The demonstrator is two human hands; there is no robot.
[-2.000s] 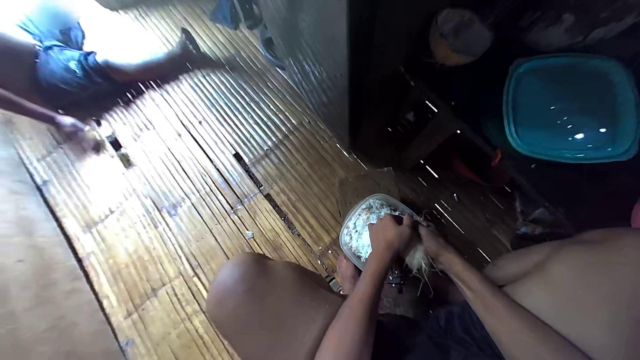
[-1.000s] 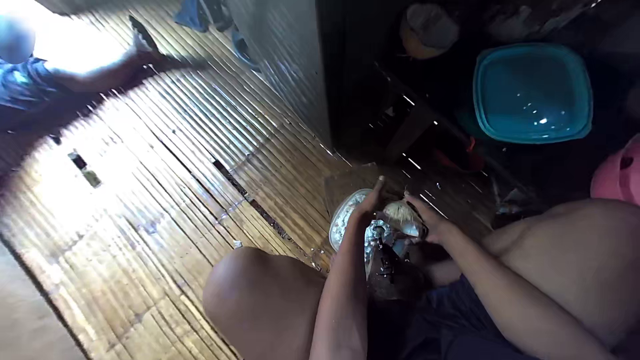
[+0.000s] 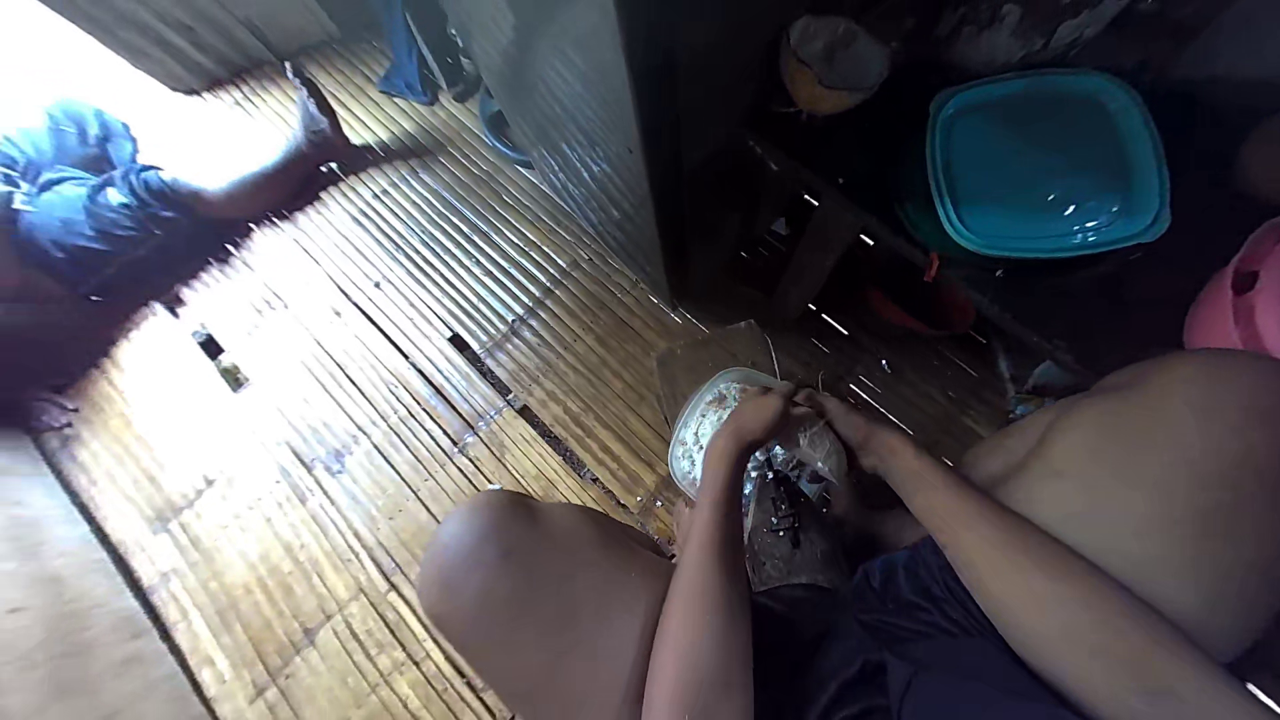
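My left hand [image 3: 762,415] and my right hand [image 3: 848,428] meet with bent fingers at the upper edge of a coconut piece [image 3: 822,448] with pale fibres. The piece is partly hidden by the fingers. Under and left of my left hand lies a plastic container [image 3: 685,458] of white shreds that look like grated coconut [image 3: 703,425]. Just below the hands, between my legs, a dark metal scraper-like tool [image 3: 782,505] sits on a wooden board [image 3: 790,560]. Its exact shape is hard to make out.
A slatted bamboo floor [image 3: 370,420] spreads to the left, with a small bottle-like item [image 3: 230,374] on it. Another person's leg [image 3: 245,180] reaches in at upper left. A teal basin [image 3: 1050,165], a yellowish bowl-like vessel [image 3: 830,65] and a pink plastic item [image 3: 1240,295] are at the right.
My left hand's fingers, raised one second ago, are now bent at the coconut piece beside my right hand. The other person's foot has stayed at upper left while the view shifted.
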